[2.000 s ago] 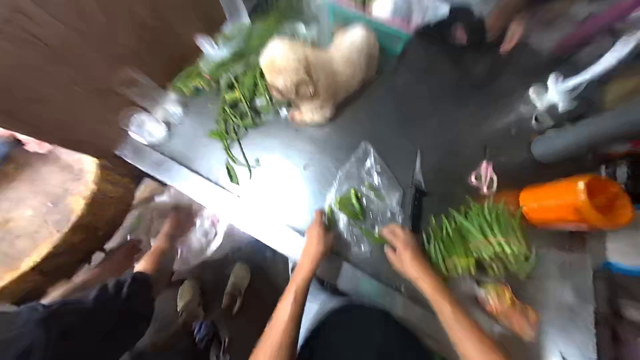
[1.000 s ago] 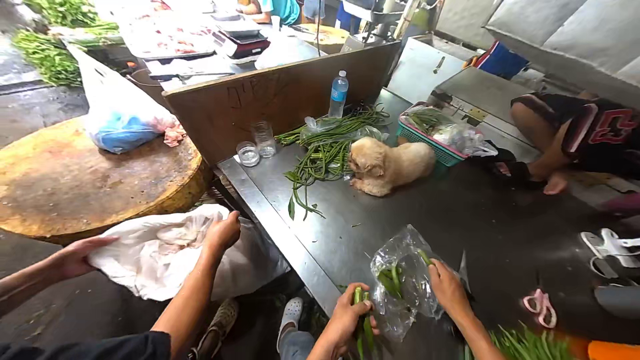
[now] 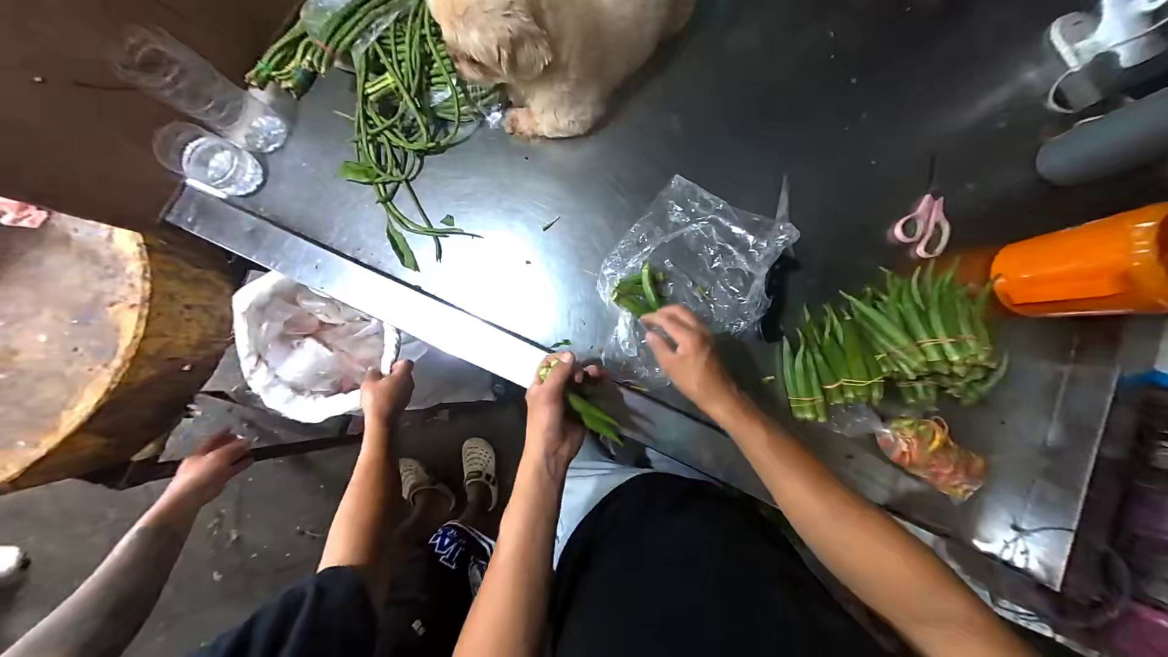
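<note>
My left hand [image 3: 555, 401] is closed around a few green okra pods [image 3: 593, 418] at the front edge of the metal table [image 3: 511, 196]. Just above the near part of a clear plastic bag [image 3: 721, 246], my right hand [image 3: 689, 351] has its fingers apart and appears to hold nothing. Loose okra pods [image 3: 639, 290] lie on or in that bag; which of the two I cannot tell. To the right, rubber-banded okra bundles [image 3: 899, 338] lie beside a bag of rubber bands [image 3: 933, 456]. A knife [image 3: 783, 205] lies partly hidden behind the plastic bag.
A light-furred dog [image 3: 566, 55] is on the table beside long green beans [image 3: 401, 100]. Two clear glasses [image 3: 219, 164] are at the left corner. Pink scissors [image 3: 923, 226] and an orange container [image 3: 1081, 262] are at right. Another person's hand [image 3: 387, 392] holds a white bag [image 3: 315, 351].
The view has swung down and right since a second ago. My right hand, at the clear bag's right side then, is now at its near side. The other person's white bag hangs from one hand now.
</note>
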